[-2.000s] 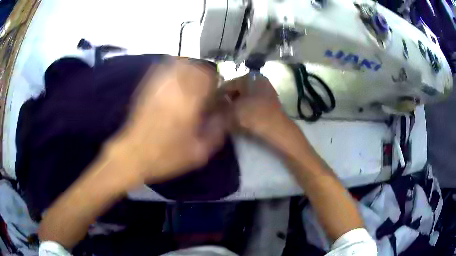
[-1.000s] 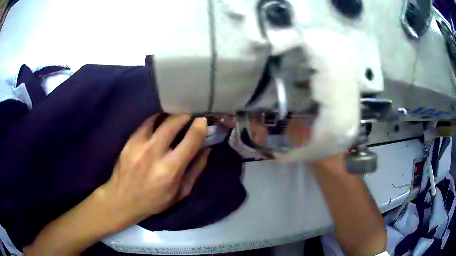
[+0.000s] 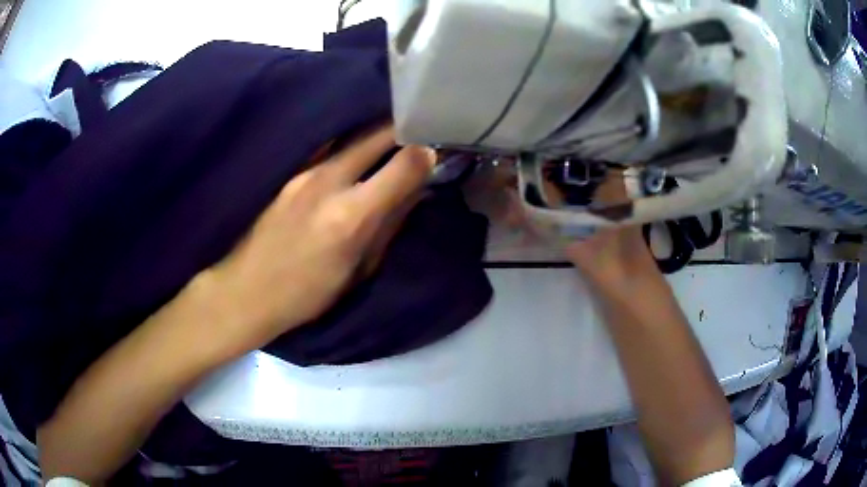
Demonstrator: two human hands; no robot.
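The dark navy-purple garment [image 3: 190, 181] lies bunched on the table left of the sewing machine head [image 3: 485, 71]. My left hand [image 3: 328, 224] rests on it with fingers bent and holds its edge close to the needle area. A small pale strip [image 3: 451, 169] shows at my left fingertips. My right hand [image 3: 608, 249] is behind and under the machine's front guard; its fingers are mostly hidden, so its hold cannot be told. The needle and presser foot are not clearly visible.
Black scissor handles [image 3: 673, 243] lie under the machine arm, right of my right hand. A knurled metal knob [image 3: 751, 240] hangs at the machine's front. Pale and dark cut pieces [image 3: 803, 409] are heaped at the lower right. The table's marked front edge [image 3: 380, 433] curves below the garment.
Since the earliest frame the view has moved in closer to the machine head. My left hand has gone from blurred motion to resting on the garment by the needle area. The right hand is now behind the guard.
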